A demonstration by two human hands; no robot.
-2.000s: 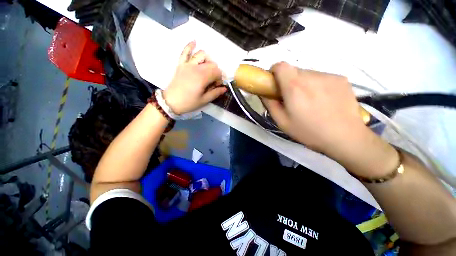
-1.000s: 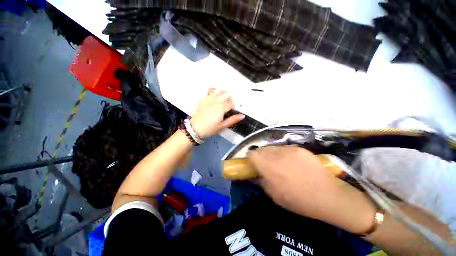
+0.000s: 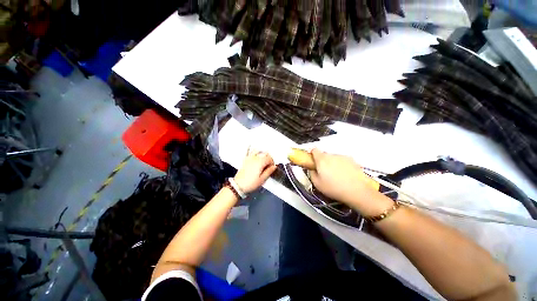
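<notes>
My right hand [image 3: 341,176] grips the light tan wooden handle [image 3: 301,159] of the steam iron [image 3: 321,203]. The iron rests along the near edge of the white table, over a narrow dark plaid strip [image 3: 280,172] that it mostly hides. My left hand [image 3: 254,169] is at the strip's left part, just left of the iron's tip, with its fingers bent. Whether the fingers pinch the strip or press on it cannot be told. A black hose [image 3: 433,166] and a thin white tube run right from the iron.
A pile of plaid strips [image 3: 330,101] with a grey strap [image 3: 241,113] lies beyond my hands. More pointed plaid bundles lie at the far edge [image 3: 288,29] and right [image 3: 465,88]. A red container [image 3: 154,138] and dark fabric heap [image 3: 147,229] are left, below the table.
The view has tilted up and shows more table. One second ago the iron was lifted at the near edge, clear of the strip; now it is back on it near my left hand.
</notes>
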